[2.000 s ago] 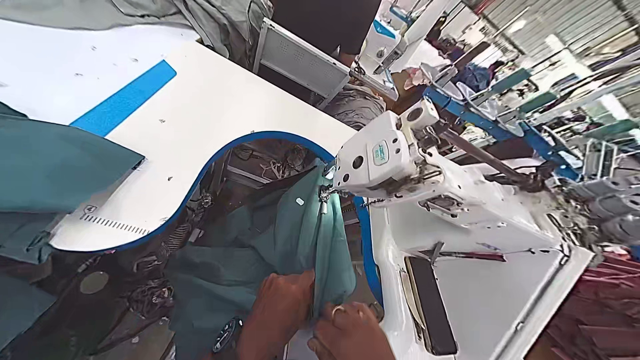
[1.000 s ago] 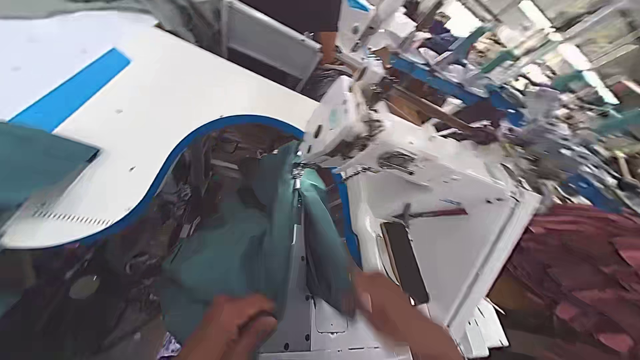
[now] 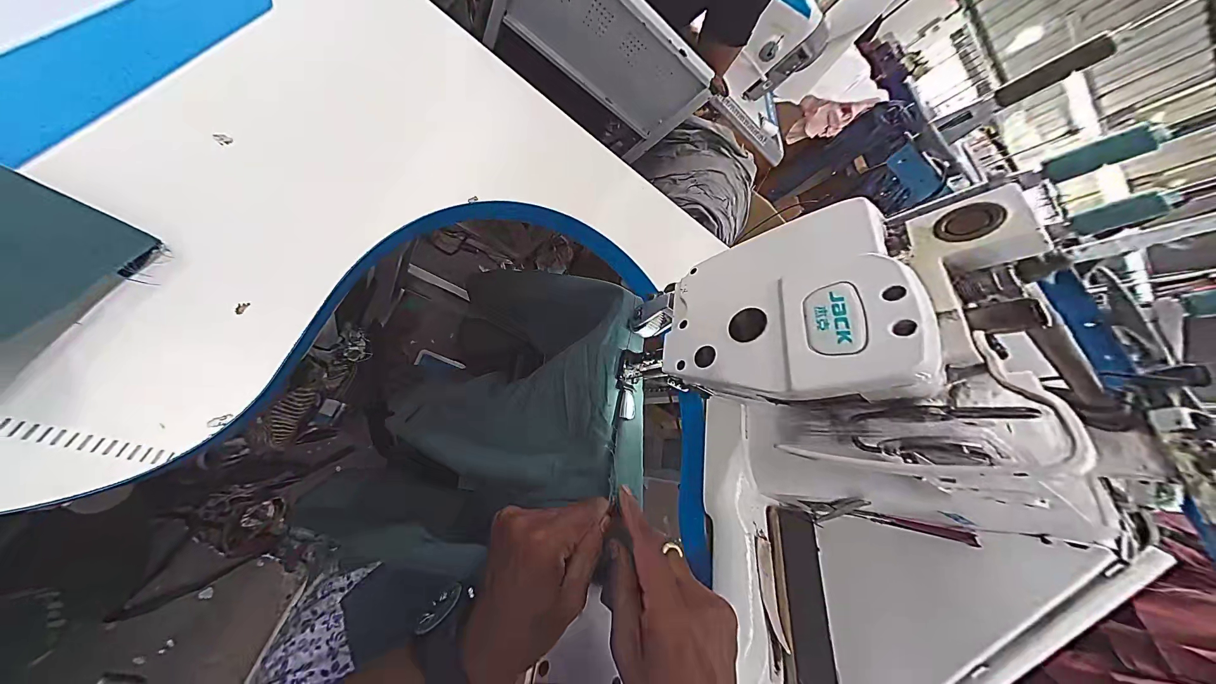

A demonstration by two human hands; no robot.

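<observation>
A white Jack sewing machine (image 3: 807, 313) stands right of centre, its needle and presser foot area over the edge of a teal fabric piece (image 3: 532, 408). My left hand (image 3: 541, 570), with a dark watch on the wrist, pinches the fabric edge just below the presser foot. Beside it, almost touching, my right hand (image 3: 665, 598) with a ring holds the same edge between thumb and fingers. The fabric runs from both hands up to the foot and hangs to the left over the table's cut-out. Another teal fabric piece (image 3: 66, 266) lies at the far left.
The white table (image 3: 456, 104) has a curved cut-out with a blue edge. A dark flat object (image 3: 803, 589) lies along the machine bed at lower right. Maroon fabric (image 3: 1111, 617) is at the bottom right corner. Part of another person (image 3: 727, 47) shows at a machine behind.
One second ago my hands were apart, the right one blurred at the fabric's right side; now they are close together on the fabric edge. The view has shifted.
</observation>
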